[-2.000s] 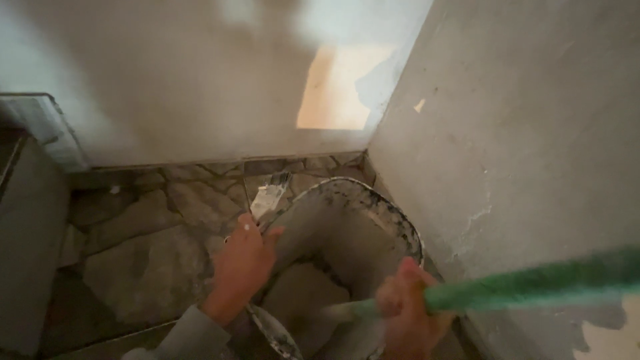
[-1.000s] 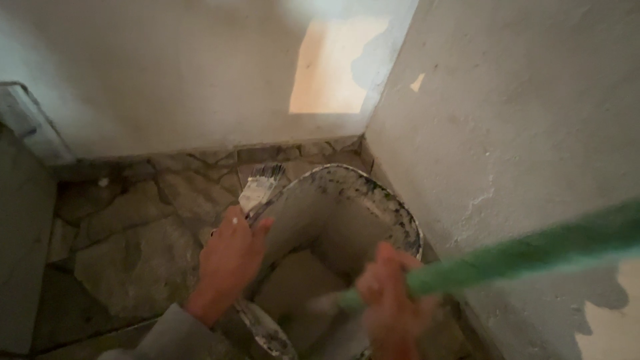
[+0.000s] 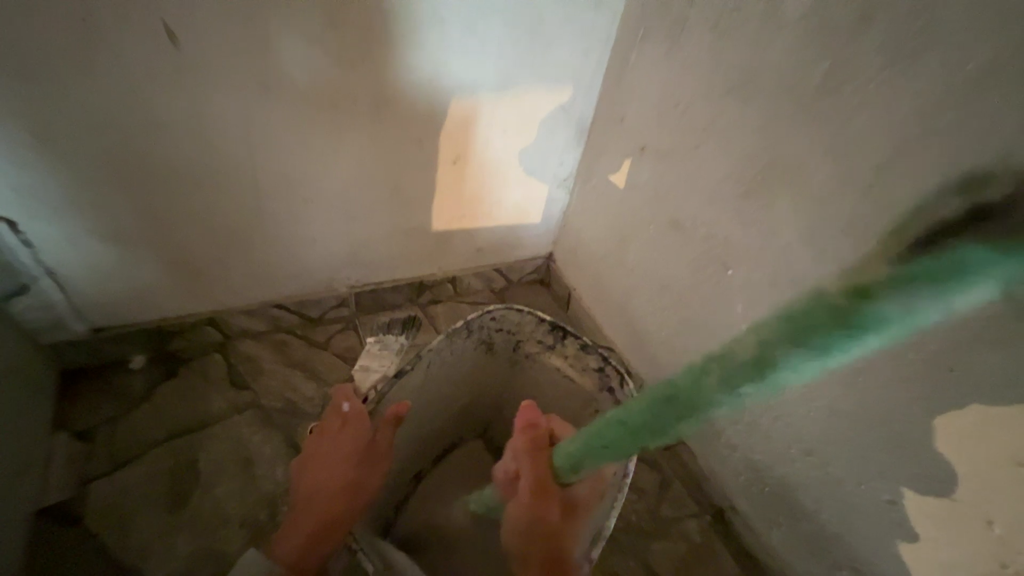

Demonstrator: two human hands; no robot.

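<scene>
A paint-crusted bucket stands in the corner with a greyish substance inside. My right hand is closed around a green pole, whose lower end points down into the bucket; the pole's upper part runs off to the right. At the bucket's left rim is my left hand, with a flat paintbrush sticking up just beyond its fingers. The brush has dark bristle tips and a pale, paint-covered body; its handle is hidden by the hand, which appears to grip it against the rim.
A pale wall stands ahead and a grey wall to the right, meeting behind the bucket. Irregular stone paving covers the floor. At the left edge is a pale-edged block or panel. Unpainted patches show on the walls.
The green pole is held at a steeper slant, its far part higher at the right. My left hand stays at the bucket's left rim beside the brush.
</scene>
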